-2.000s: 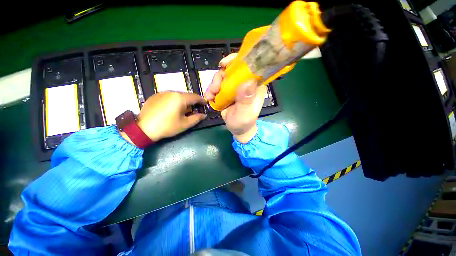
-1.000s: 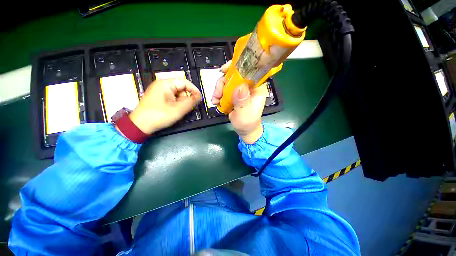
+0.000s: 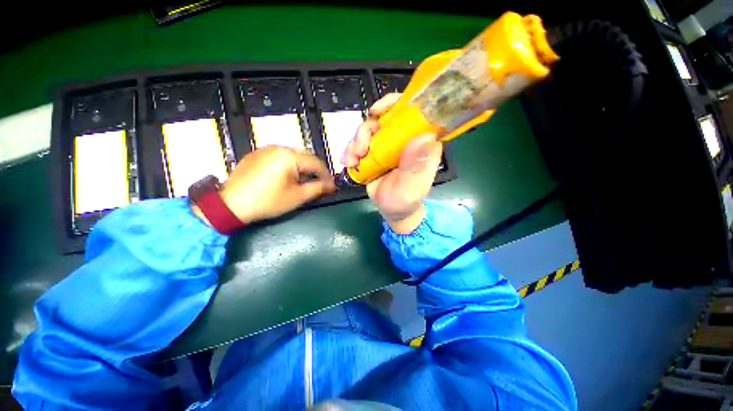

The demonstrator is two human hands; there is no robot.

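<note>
My right hand [image 3: 404,172] holds the yellow-orange electric screwdriver [image 3: 450,95], tilted, its rear up to the right and its tip end over the lower edge of the fourth open unit [image 3: 341,122]. My left hand [image 3: 277,186] has its thumb and fingers close together just left of the screwdriver tip, over the lower part of the tray. Whether the fingertips hold a screw is too small to tell. The black foam tray [image 3: 60,168] holds a row of opened units with white batteries. The fifth unit is partly hidden by my right hand and the screwdriver. A dark red band [image 3: 215,207] is on my left wrist.
A tall black stack [image 3: 619,185] stands at the bench's right end, with the black driver cable [image 3: 514,218] running beside it. A dark unit [image 3: 183,10] lies behind the tray on the green strip. Yellow-black tape [image 3: 550,277] crosses the blue floor at right.
Since one second ago, my left hand has moved right and down to the screwdriver tip. The screwdriver's rear has swung right and leans lower. Two seconds ago both hands were in a similar pose.
</note>
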